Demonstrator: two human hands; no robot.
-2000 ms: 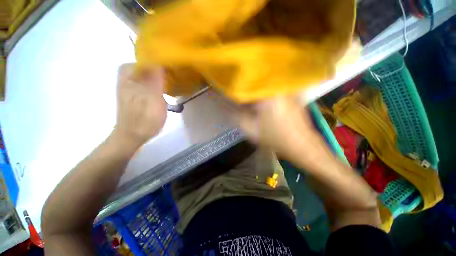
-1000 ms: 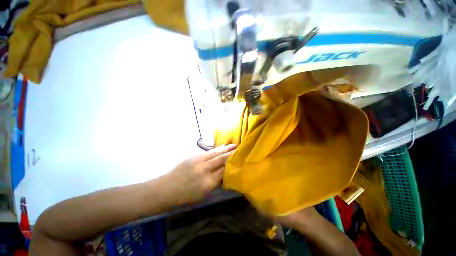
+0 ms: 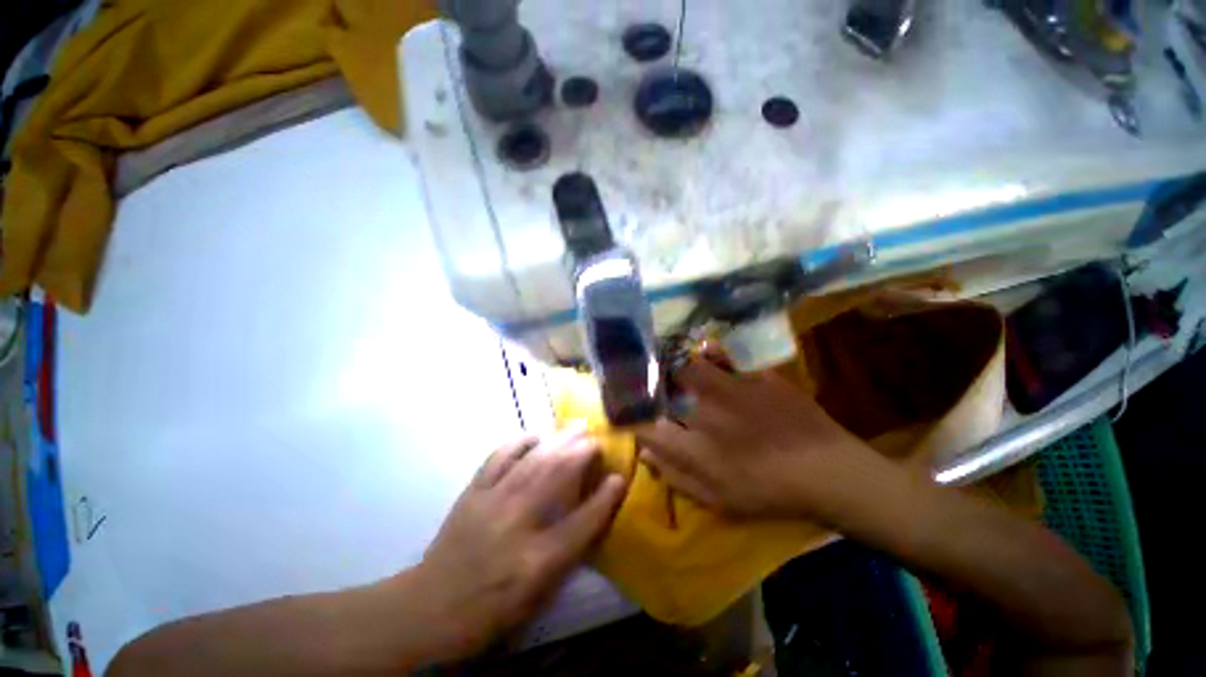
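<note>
A mustard-yellow garment (image 3: pixel 688 569) lies under the head of the white sewing machine (image 3: pixel 741 199) and hangs over the table's front edge. Its dark inner side and a pale strip show at the right. My left hand (image 3: pixel 529 529) lies on the cloth's left part, fingers bent, just in front of the needle area. My right hand (image 3: pixel 754 443) lies flat on the cloth to the right, fingertips near the needle area. The take-up lever guard (image 3: pixel 618 337) hides the presser foot and needle.
A yellow garment pile (image 3: pixel 199 66) lies at the table's back left. A dark phone (image 3: pixel 1069 337) lies right of the cloth. A green basket (image 3: pixel 1095 496) stands below at the right. The white table (image 3: pixel 251 397) has handwriting at its left.
My right hand has come up from below the cloth onto it beside the needle area. My left hand remains on the cloth's left part. The view has shifted, showing more of the machine's top.
</note>
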